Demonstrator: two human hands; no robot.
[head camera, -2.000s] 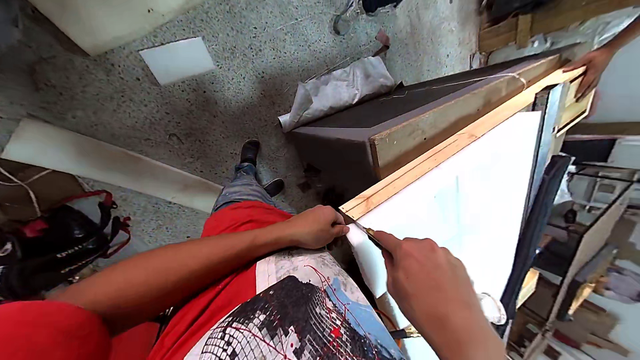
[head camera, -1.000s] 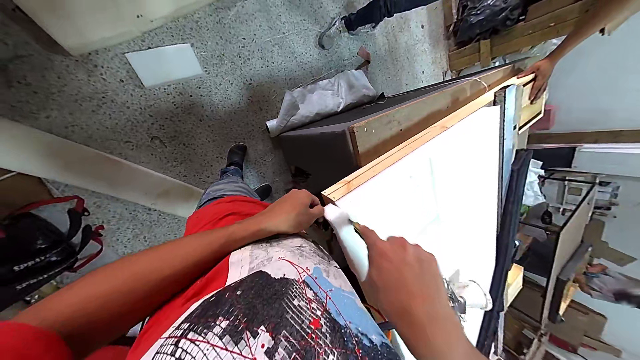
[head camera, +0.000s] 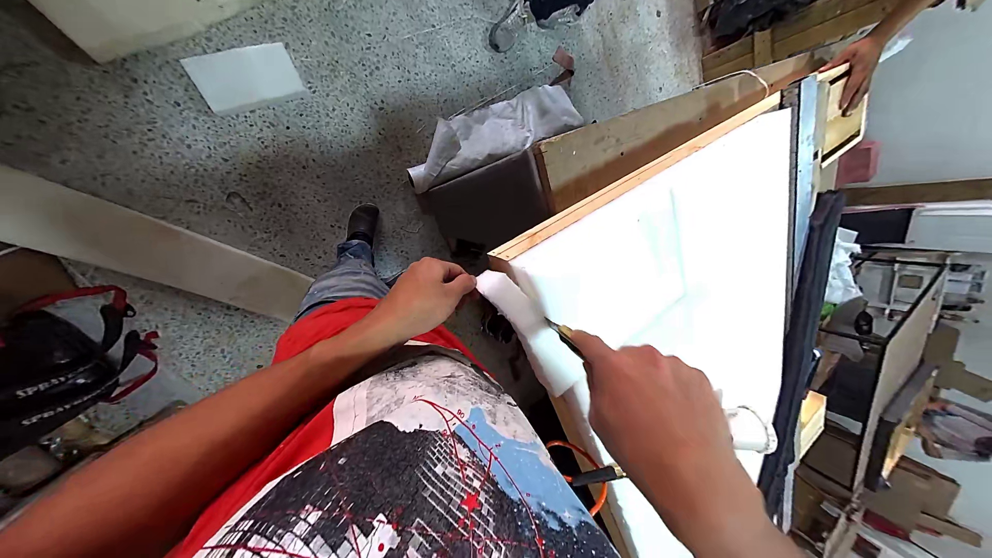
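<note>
My left hand (head camera: 431, 293) pinches the end of a strip of white padding (head camera: 515, 306) at the near corner of a wooden frame (head camera: 635, 182). In my right hand (head camera: 647, 395) is a knife (head camera: 566, 335), its dark blade against the white padding where the strip folds away from the edge. White sheet padding (head camera: 697, 256) covers the broad face of the frame. A white roll or cup-like object (head camera: 750, 430) lies on it beside my right forearm.
Another person's hand (head camera: 859, 71) rests on the frame's far end. A grey upholstered piece (head camera: 492, 203) stands behind it, with white cloth (head camera: 508, 128) on top. An orange hose (head camera: 595, 465) hangs near my shirt. A long board (head camera: 147, 240) and a black bag (head camera: 58, 360) are at left.
The knife has moved from the frame's corner down along its near edge. The strip of padding, held by my left hand, now stands away from the edge and is longer than before.
</note>
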